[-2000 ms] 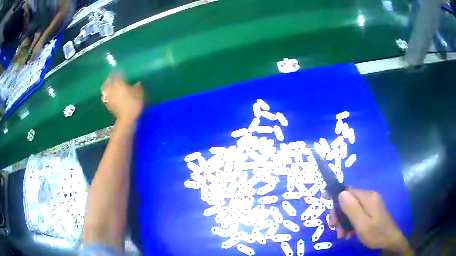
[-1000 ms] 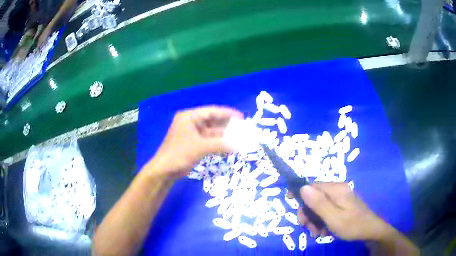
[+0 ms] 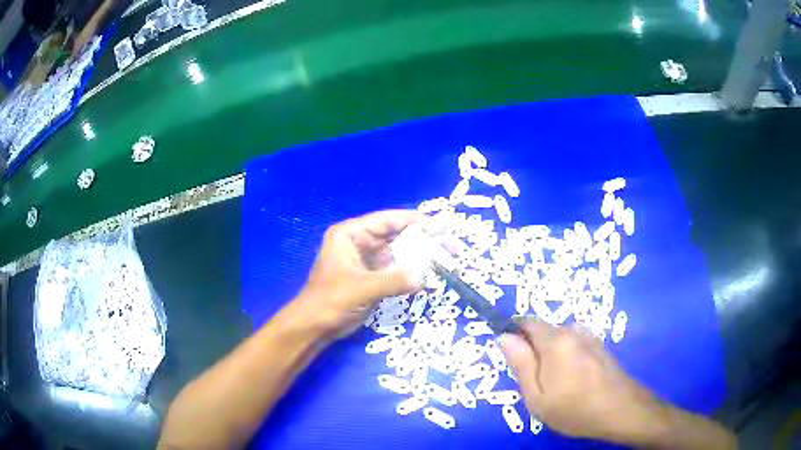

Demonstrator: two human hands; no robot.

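Observation:
My left hand [image 3: 356, 268] holds a white plastic housing [image 3: 416, 248] between thumb and fingers above the blue mat [image 3: 307, 202]. The housing is overexposed, so its details cannot be told. My right hand [image 3: 562, 365] is closed around slim dark tweezers [image 3: 479, 305], whose tip points up and left and meets the housing's lower right side. Many small white plates [image 3: 439, 334] with dark holes lie scattered on the mat below and to the right of the housing.
A clear bag of parts [image 3: 101, 316] lies left of the mat. The green conveyor belt [image 3: 378, 75] curves beyond it, with several housings spaced along it. A grey post [image 3: 754, 57] stands at the upper right. Another person's arm [image 3: 92, 25] shows at the upper left.
My left hand has come back from the belt to the mat, now with a housing in it. The right hand has moved left, bringing the tweezers' tip to the housing. Housings on the belt have shifted.

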